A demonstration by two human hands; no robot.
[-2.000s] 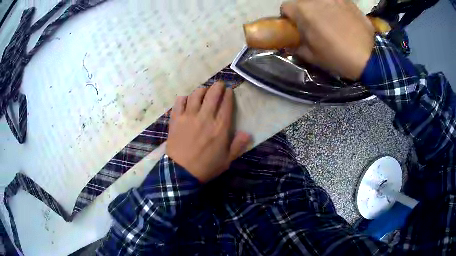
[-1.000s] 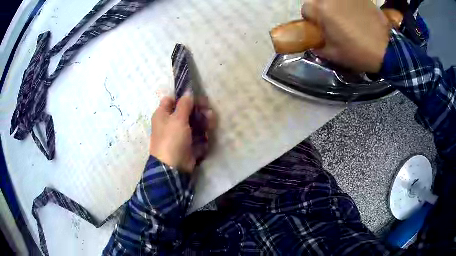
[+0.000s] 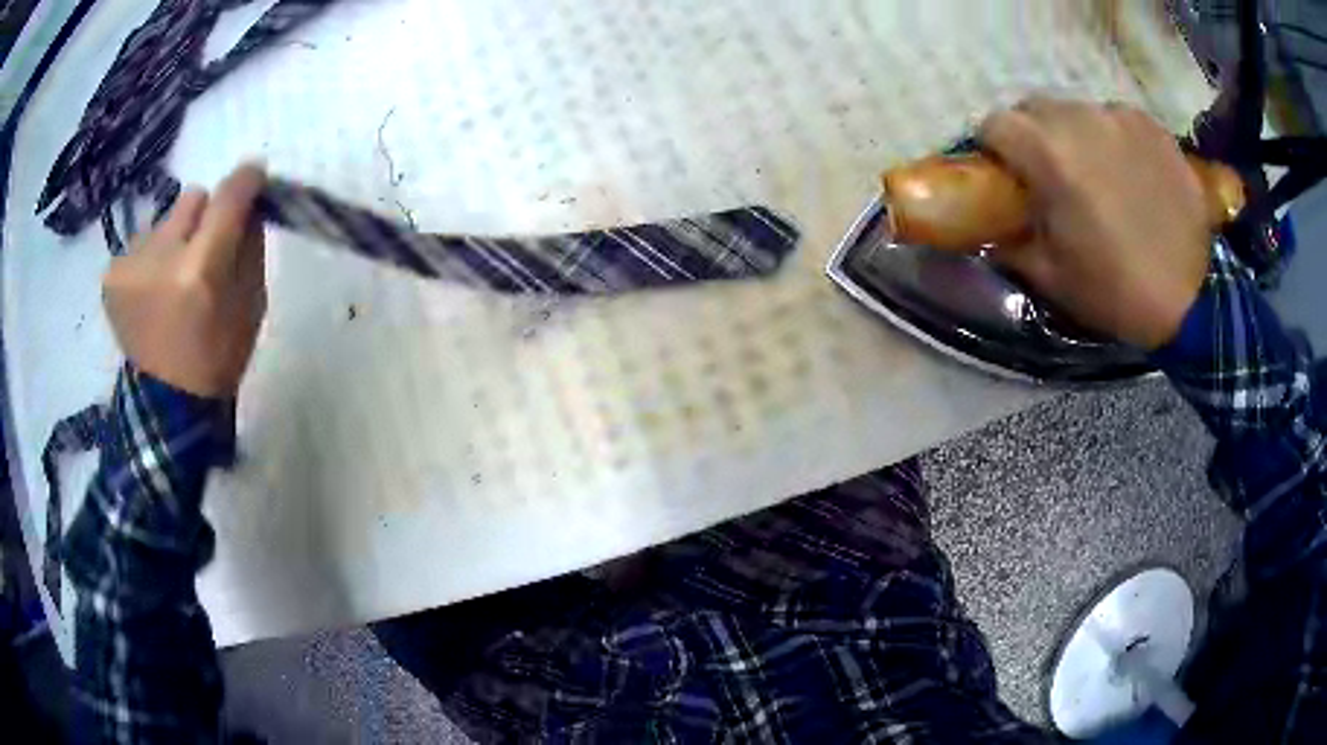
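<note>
My left hand (image 3: pixel 189 284) pinches a plaid necktie (image 3: pixel 553 262) at its left part, slightly raised. The tie's wide end lies to the right on the white ironing cover cloth (image 3: pixel 480 422), its tip just left of the iron's point. My right hand (image 3: pixel 1099 218) grips the orange-brown handle (image 3: pixel 953 201) of the steam iron (image 3: pixel 990 313). The iron sits at the table's right side with its pointed soleplate facing left, apart from the tie. The rest of the tie beyond my left hand is mostly hidden.
A heap of plaid ties (image 3: pixel 138 102) lies at the far left. A narrow plaid strip (image 3: pixel 73 429) shows beside my left sleeve. Black cords (image 3: pixel 1249 88) run behind the iron. The table's near edge curves above my lap. A round white base (image 3: pixel 1121 655) stands on the speckled floor.
My left hand has moved left, and the tie, bunched in it a second ago, is now stretched out towards the iron. Earlier, the iron's tip was at the tie; now it is clear of it.
</note>
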